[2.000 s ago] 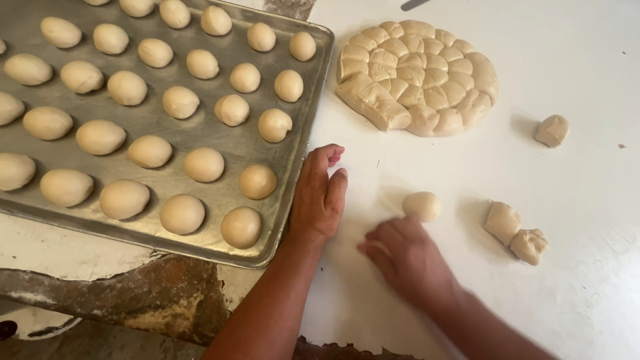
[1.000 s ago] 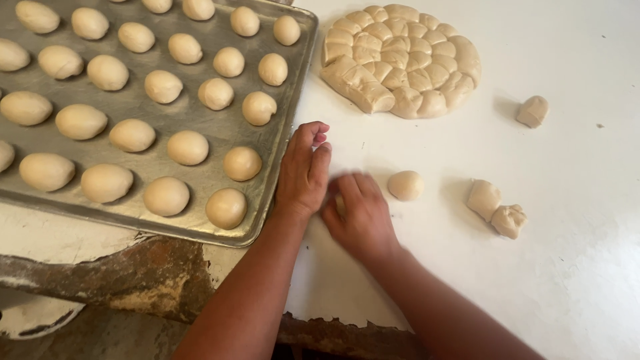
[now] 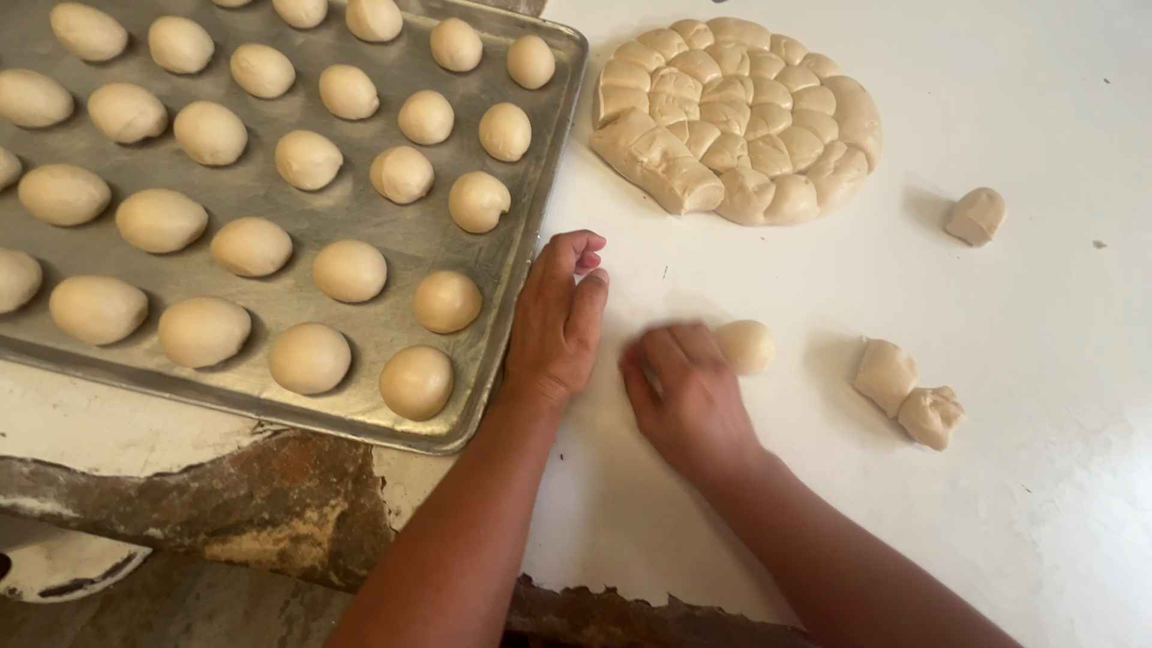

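My left hand [image 3: 560,315] rests on its edge on the white table beside the metal baking tray [image 3: 490,396], fingers a little curled, with nothing seen in it. To its right, my right hand [image 3: 688,387] is cupped palm down on the table, blurred at the fingers; what is under it is hidden. A smooth dough ball [image 3: 747,346] lies just beyond its knuckles. Farther right are two rough dough pieces [image 3: 886,373] that touch, and a single dough piece [image 3: 976,216] stands above them. Rows of dough balls [image 3: 418,382] sit on the tray.
A round slab of dough [image 3: 747,117], scored into many pieces, lies at the back of the white table [image 3: 1035,540]. One cut strip of dough [image 3: 655,162] rests at its near left side. The table's front edge [image 3: 270,504] is chipped and worn.
My right hand was by the dough ball two seconds ago, was close beside my left hand one second ago, and is now a little to the right again. My left hand has stayed by the tray.
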